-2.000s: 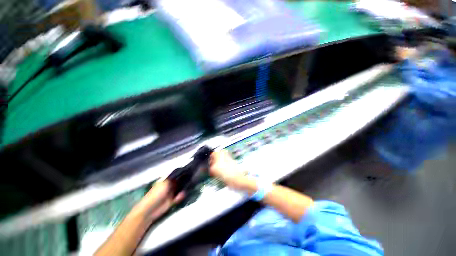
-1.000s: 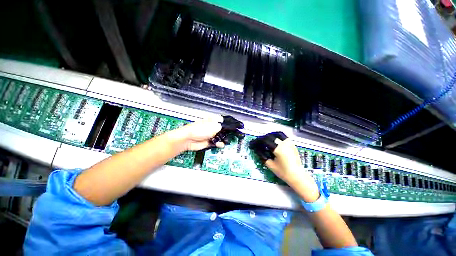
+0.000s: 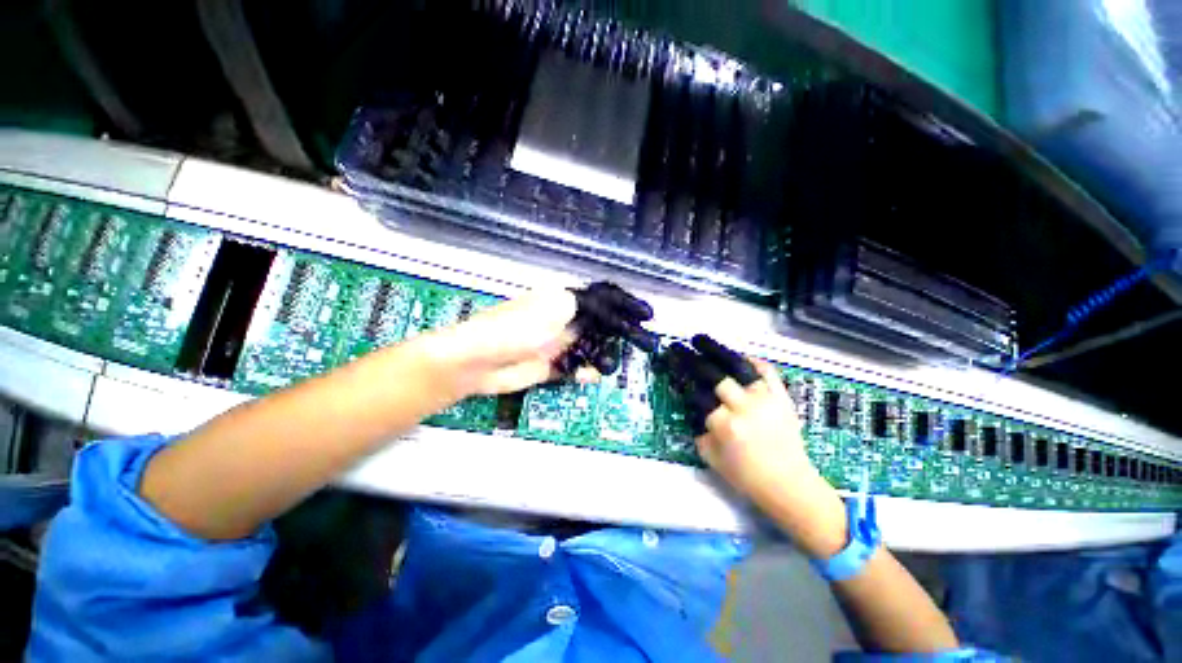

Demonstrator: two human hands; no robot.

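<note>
Green circuit boards (image 3: 583, 412) lie end to end on the white-edged line. My left hand (image 3: 551, 343) is over the boards near the middle, black covers on its fingertips, fingers bent together. My right hand (image 3: 745, 415) is just right of it, also with black-covered fingertips and a light blue band (image 3: 854, 541) on the wrist. The fingertips of both hands nearly meet above one board. Whether a small dark part is between them cannot be told, as the black covers hide it.
A shiny dark component tray (image 3: 454, 194) with a grey-white label (image 3: 583, 126) stands behind the rail (image 3: 298, 214). Lower stacked trays (image 3: 907, 304) are to its right. A dark gap (image 3: 228, 311) breaks the board row at left. A blue coiled cord (image 3: 1102, 304) hangs at right.
The view has shifted slightly. My hands have stayed over the same part of the row; the fingertips of both hands are now closer together.
</note>
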